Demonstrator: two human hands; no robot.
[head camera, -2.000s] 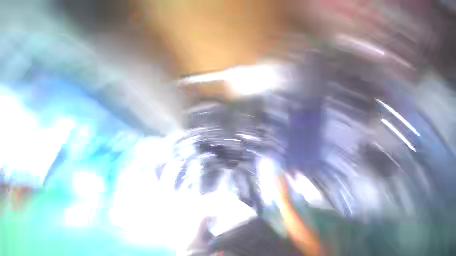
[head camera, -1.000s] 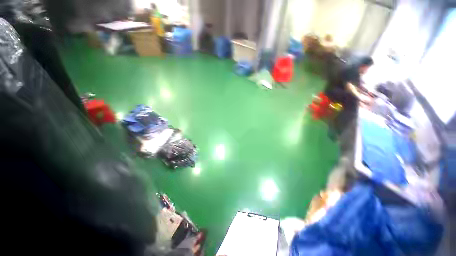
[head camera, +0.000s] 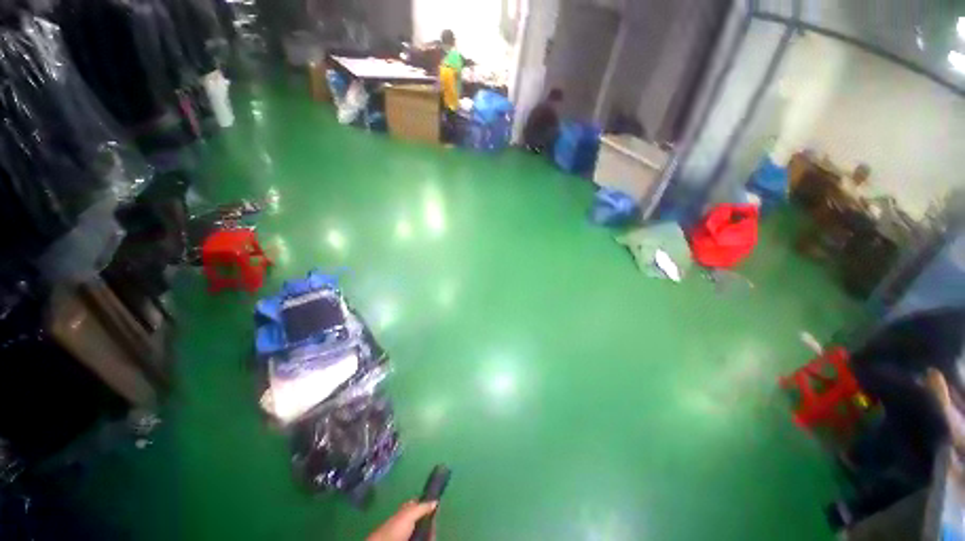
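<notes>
My left hand (head camera: 402, 522) is at the bottom edge, left of centre, and is partly cut off. Its fingers are closed on a dark, narrow object (head camera: 435, 486) that points up and slightly right. The object's lower end is cut off, and I cannot tell whether it is a separate tool or a board seen edge-on. My right hand is not in view.
Bagged garments (head camera: 344, 428) lie in a pile on the green floor (head camera: 508, 317). A red stool (head camera: 235, 260) is beyond them. Dark bagged clothes (head camera: 79, 100) hang at left. Another red stool (head camera: 823, 389) and a person's dark clothing (head camera: 915, 370) are at right.
The view has steadied and turned to the right. The clipboard's white sheet no longer shows; my left hand and the dark object now show at the bottom. The blue-covered table has mostly left at right.
</notes>
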